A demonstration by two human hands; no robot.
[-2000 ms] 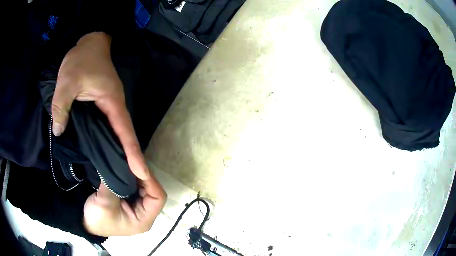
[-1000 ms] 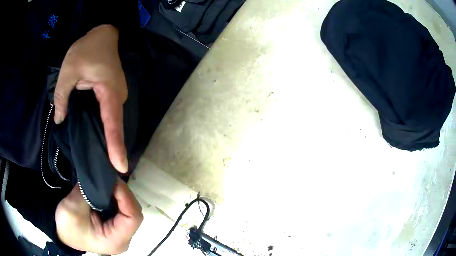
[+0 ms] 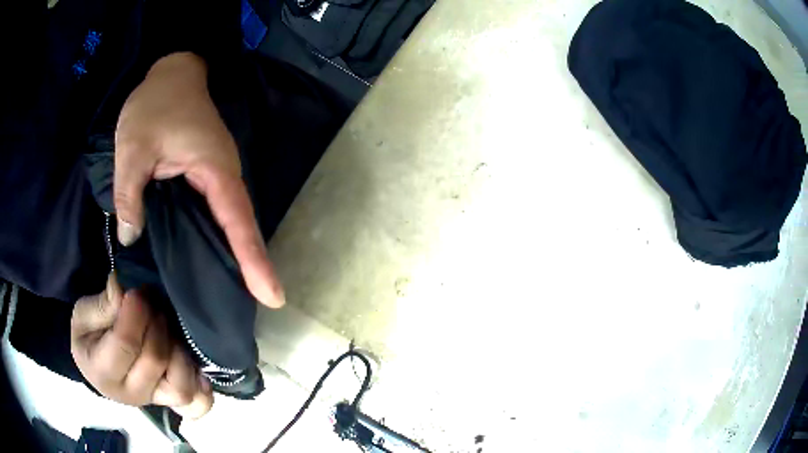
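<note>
A soft black zip bag (image 3: 205, 296) hangs crumpled between my hands at the left. A silvery toothed zip line curves along its lower part, and a silvery piece shows at its lower end. My left hand (image 3: 182, 155) comes from above and spans the bag, thumb on the left side and an extended finger along the right side; its other fingers are hidden. My right hand (image 3: 137, 349) is below and to the left, fingers curled on the bag's left edge beside the zip. The cloth under its fingers is partly hidden.
A plump black bag (image 3: 695, 133) lies alone at the far right of the stained whitish table (image 3: 496, 292). A black cable (image 3: 323, 376) with a dark fitting lies at the lower edge. More black bags (image 3: 363, 35) are piled at the top, beside something blue (image 3: 253, 25).
My right hand has moved from the bag's lower end up and left along its edge, uncovering that end and its zip. My left hand and the bag have shifted slightly right and down since one second ago.
</note>
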